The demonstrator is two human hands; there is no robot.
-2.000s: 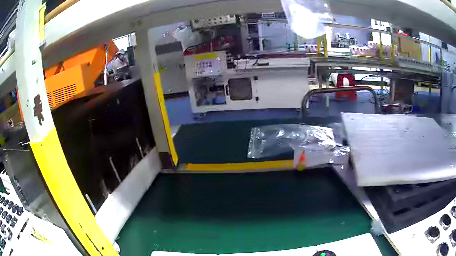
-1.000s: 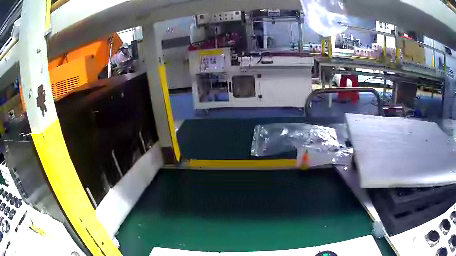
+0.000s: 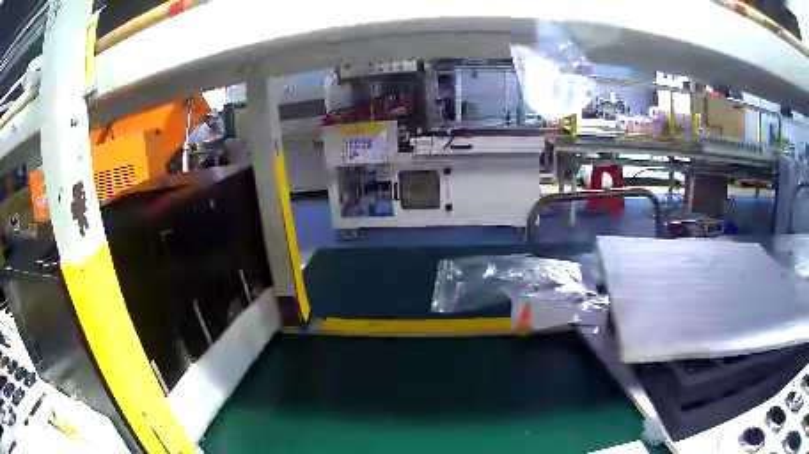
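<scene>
Neither of my hands is in the picture. A green belt or mat (image 3: 390,390) lies straight in front of me. The corner of a white tray (image 3: 621,448) shows at the bottom edge, right of centre. Another white tray (image 3: 723,434) with rows of round black components (image 3: 753,435) is cut off at the lower right. A third white tray with black components (image 3: 16,377) is cut off at the lower left. A thin yellow stick-like item (image 3: 67,427) lies on the white surface there.
A foam sheet (image 3: 701,297) lies on black trays (image 3: 718,386) at right. A crinkled clear bag (image 3: 506,279) lies beyond the yellow edge strip (image 3: 408,326). A yellow-striped post (image 3: 106,328) and black box (image 3: 191,257) stand left. A white machine (image 3: 461,186) stands across the aisle.
The view has tilted upward, so the scene sits lower in the frame. The near white tray has mostly slipped out at the bottom, and its green-centred black component no longer shows.
</scene>
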